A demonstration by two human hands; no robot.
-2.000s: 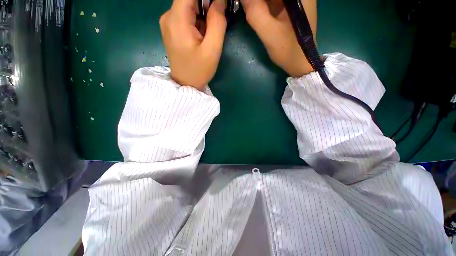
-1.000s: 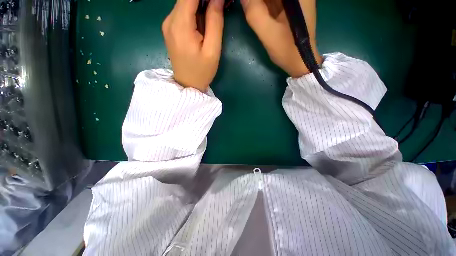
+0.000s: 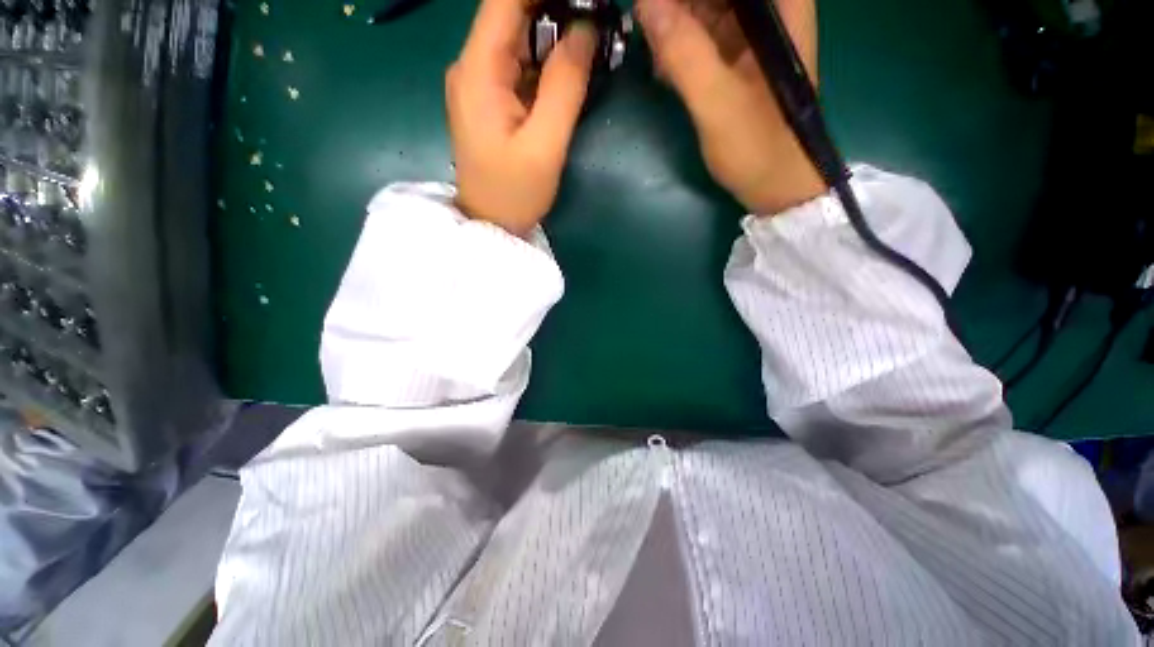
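My left hand is at the top of the view, thumb and fingers closed around a round black electronic unit with shiny metallic parts. My right hand is just to the right of the unit, holding the black soldering iron. The iron's rear end and cord run back over my right wrist and sleeve. The iron's tip is out of view, so I cannot tell whether it touches the unit.
Clear blister trays are stacked at the left. Small pale pieces lie scattered on the green mat beside them. A dark pen-like item lies at the top edge. A black box with cables is at the right.
The whole view has shifted, so the bench and hands appear lower and further right. The round unit shows more fully between my hands, and the dark pen-like item shows more.
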